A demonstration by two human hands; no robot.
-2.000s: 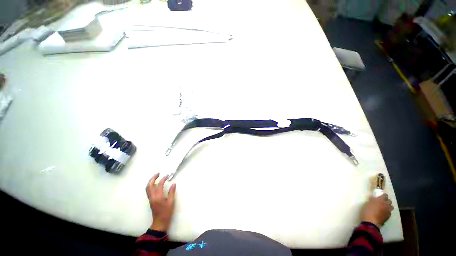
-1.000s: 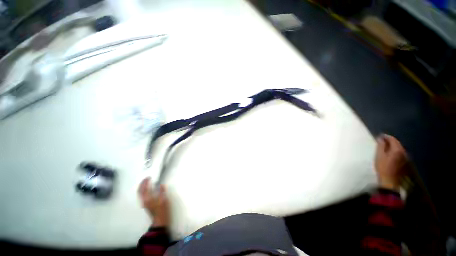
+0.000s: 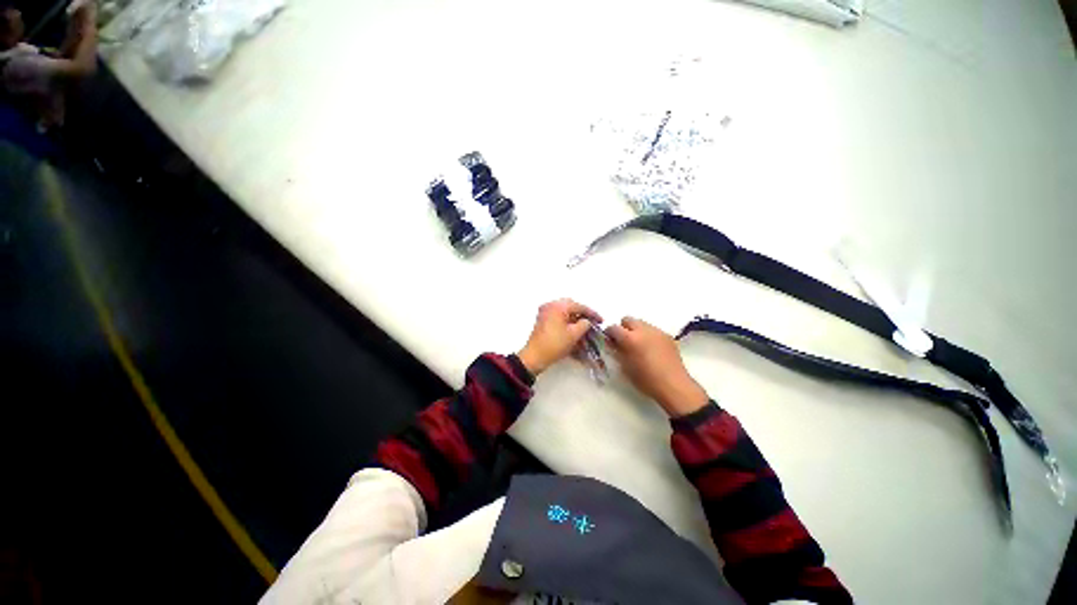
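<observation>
A long black strap (image 3: 827, 370) lies on the table, its near end running to my hands. My left hand (image 3: 560, 336) and my right hand (image 3: 645, 357) are close together at that end, fingers pinching it; a shiny, clear-looking piece hangs between them. A second black strap (image 3: 797, 284) lies behind it, with a silver hook at its near end and clear plastic at its far end. A white paper band (image 3: 909, 336) lies across this second strap. Finished bundles (image 3: 472, 208), small black rolls with white bands, sit left of the straps.
The white table (image 3: 390, 106) has its edge running diagonally at left, beside a dark floor with a yellow line. A clear bag of small white pieces (image 3: 661, 160) lies behind the straps. Clear plastic (image 3: 201, 36) lies at the upper left. Another person (image 3: 47, 65) is beyond the table edge.
The view has turned left. My right hand has come from the table's right edge to beside my left hand, and the near strap now lies apart from the other. The hands now hold its end.
</observation>
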